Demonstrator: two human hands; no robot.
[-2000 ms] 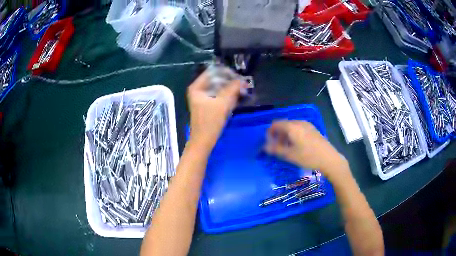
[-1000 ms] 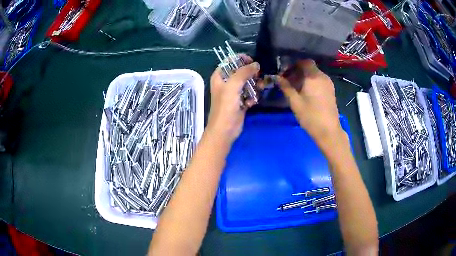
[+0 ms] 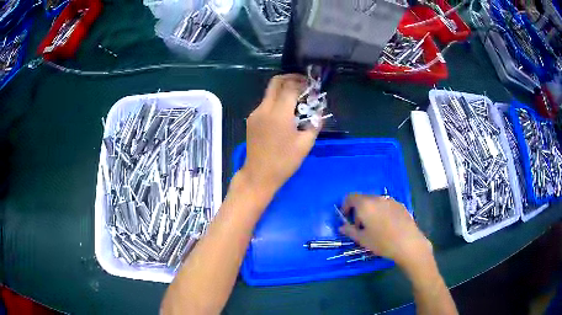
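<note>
My left hand (image 3: 277, 132) is closed around a bunch of metal barrel-and-rod parts (image 3: 312, 109), their ends towards the camera, just before the bench press (image 3: 348, 31). My right hand (image 3: 382, 224) is over the right side of the blue work tray (image 3: 289, 212). A thin pin shows at its fingertips; whether it is gripped is not clear. Several metal parts (image 3: 329, 245) lie in the tray below and left of that hand. The press fixture is mostly hidden by my left hand and its parts.
A large white bin (image 3: 101, 209) heaped with metal parts stands left of the tray. A white bin (image 3: 459, 212), a white block (image 3: 428, 151) and a small blue tray (image 3: 529, 160) stand right. Red bins (image 3: 410, 72) and a translucent bin (image 3: 197, 43) are behind. A pale hose (image 3: 142, 67) crosses the bench.
My right hand has moved from the press down to the blue tray. My left hand still holds its bunch, now turned so that the ends face the camera. The whole view has shifted.
</note>
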